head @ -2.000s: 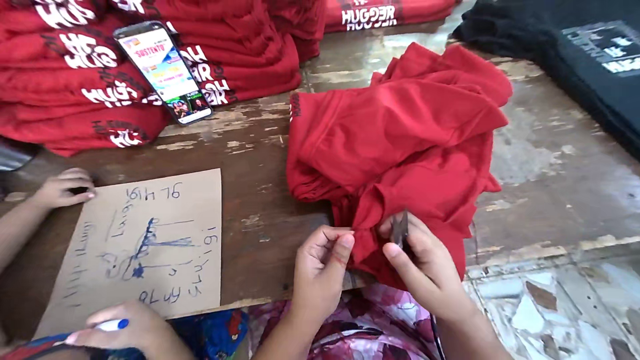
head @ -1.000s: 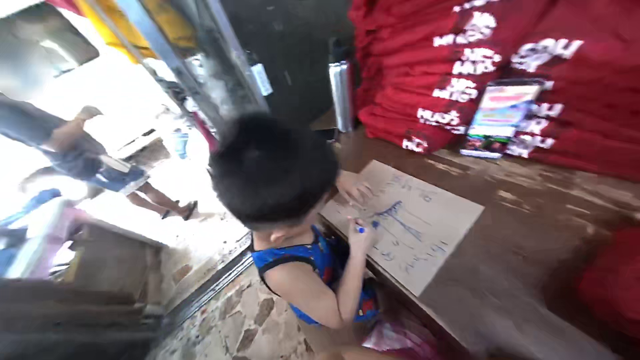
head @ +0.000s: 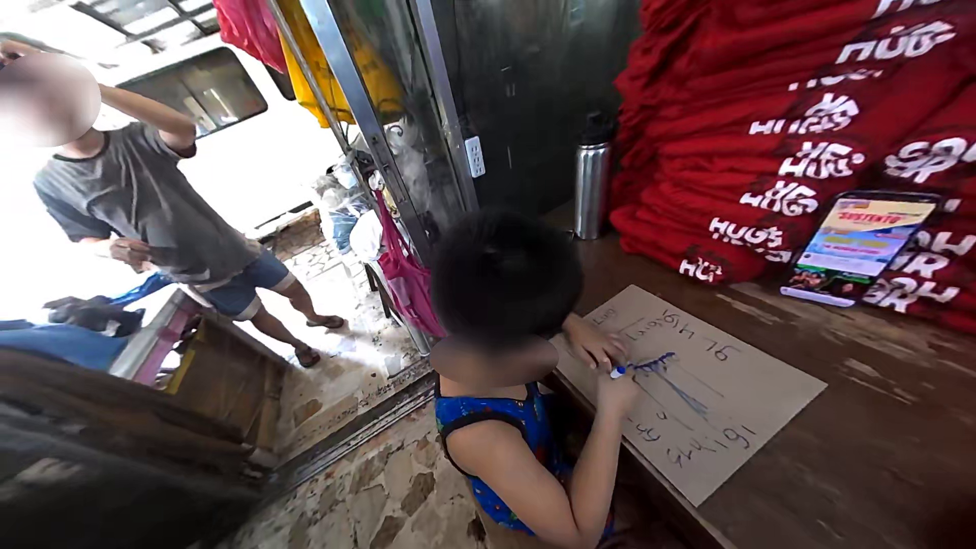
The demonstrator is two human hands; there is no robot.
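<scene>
Neither my left hand nor my right hand shows in the current view. A person in a blue patterned sleeveless top sits at the wooden table. That person's one hand holds a blue-tipped pen against a brown cardboard sheet bearing handwriting and a blue drawing; the other hand rests on the sheet's edge. A lit smartphone leans on stacked red printed garments.
A steel bottle stands left of the garments. Another person in a grey shirt stands beyond the metal-framed doorway. Pink and yellow cloths hang there. A wooden cabinet stands at left.
The view has swung far left from the red garment on the table, where both my hands were two seconds ago. The standing person has raised an arm to the head.
</scene>
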